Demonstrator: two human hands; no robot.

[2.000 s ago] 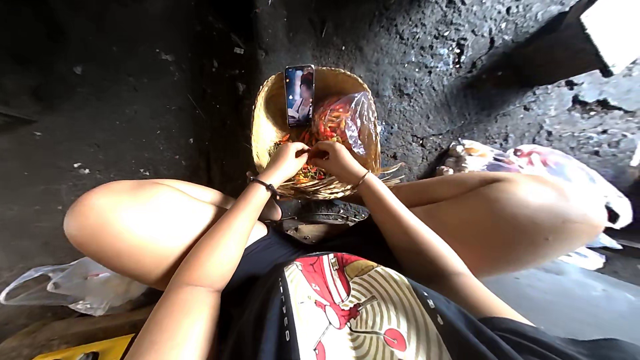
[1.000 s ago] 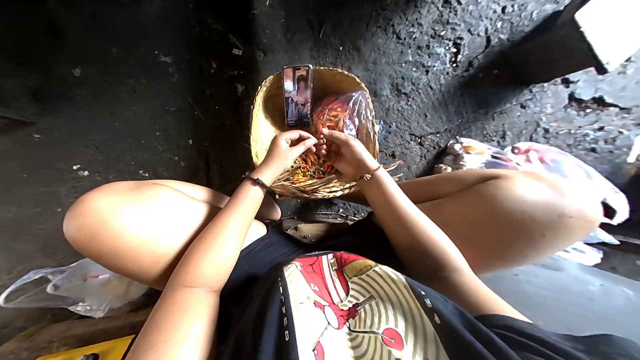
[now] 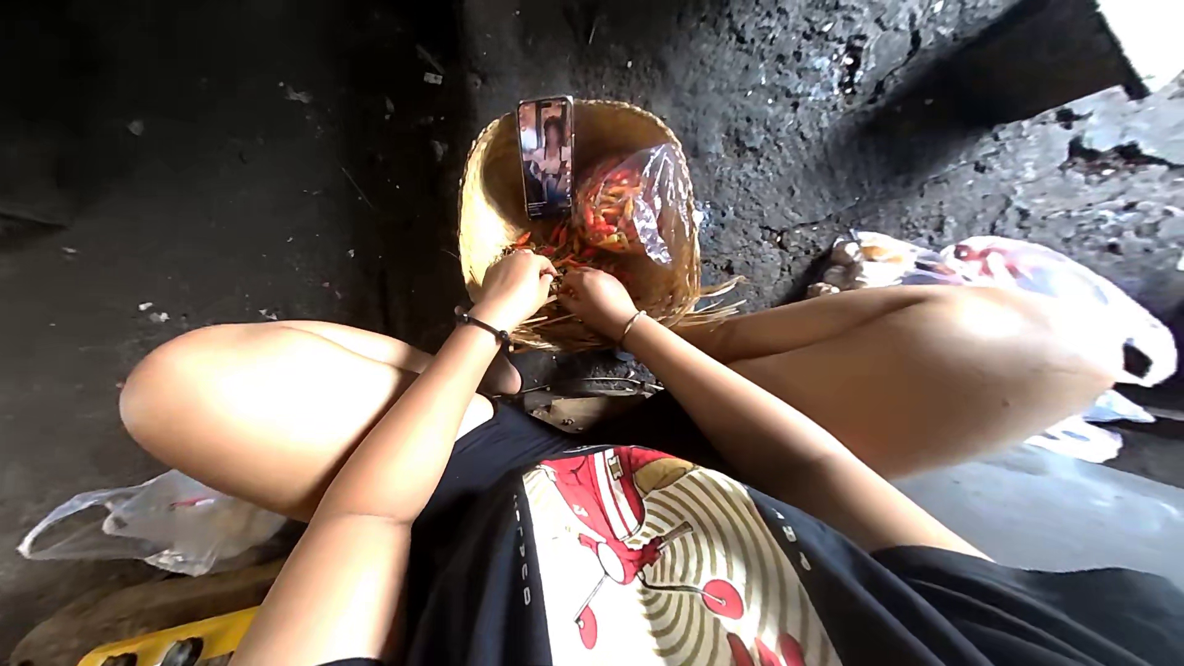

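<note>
A woven basket [image 3: 481, 203] stands between my knees with loose red and orange chilli peppers [image 3: 560, 242] in it. My left hand [image 3: 518, 282] and my right hand [image 3: 597, 298] are low over the peppers near the basket's close side, fingertips bent and almost touching. Whatever lies between the fingers is too small and too covered to make out. A clear plastic bag of red chillies [image 3: 615, 203] rests in the basket's right half, just beyond my right hand. Beyond my left hand a smartphone [image 3: 546, 157] with a lit screen leans inside the far rim.
Plastic bags with contents [image 3: 1027, 264] lie past my right knee. Another clear plastic bag [image 3: 176, 523] sits on the floor at the lower left, above a yellow object [image 3: 166, 645]. A dark block-like object [image 3: 1008, 83] stands at the upper right on rough dark ground.
Both hands, raised over the basket's middle one second ago, are now lower and nearer its close side. The picture on the phone's screen has changed.
</note>
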